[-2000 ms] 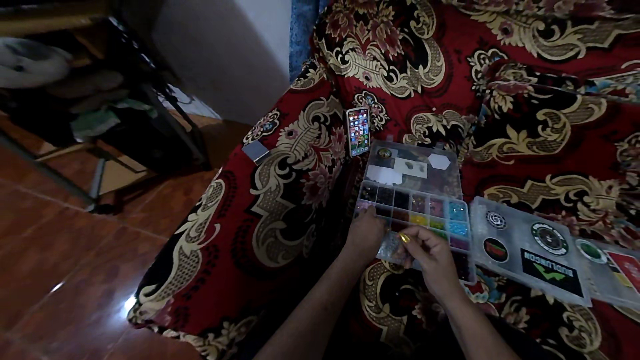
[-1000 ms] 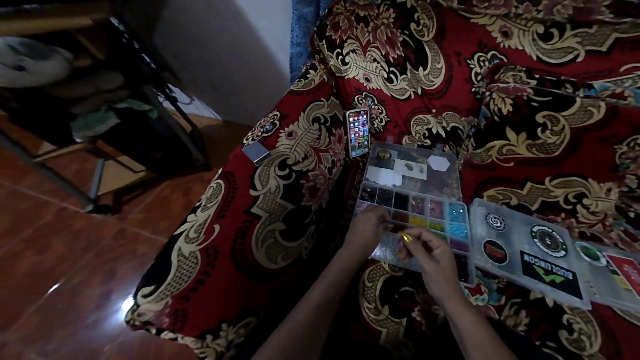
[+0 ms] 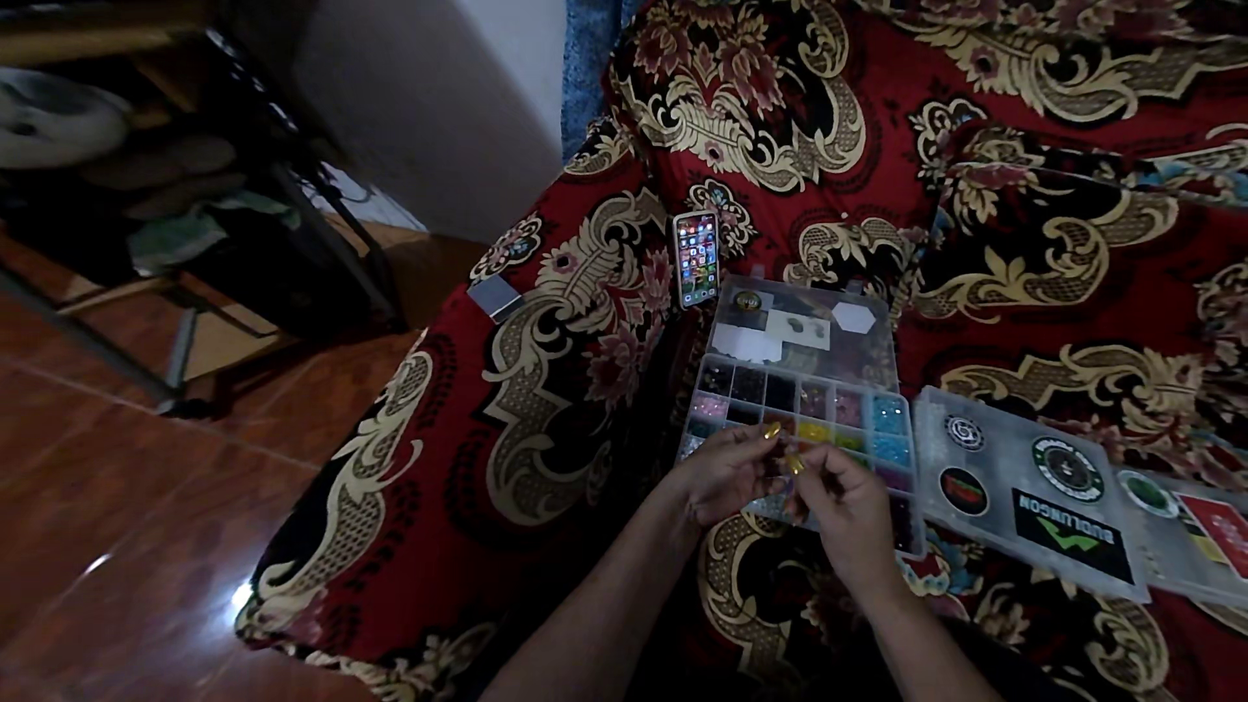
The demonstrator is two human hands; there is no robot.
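Observation:
An open clear plastic compartment box lies on the patterned sofa cover, its cells filled with small beads in pink, yellow, blue, black and other colours. Over the front cells of the box are both hands, their fingertips close together. My left hand is palm up with its fingers curled; whether something lies in it is too dim to tell. My right hand has thumb and forefinger pinched beside the left fingers; anything between them is too small to make out. Both thumbs show gold-coloured nails.
A lit smartphone leans upright behind the box. Closed plastic cases with stickers lie to the right. A small grey square object rests on the sofa arm. A dark shelf rack stands on the tiled floor at left.
My left hand has moved from over the bead cells toward my right hand and turned palm up. The fingertips of both hands are now close together.

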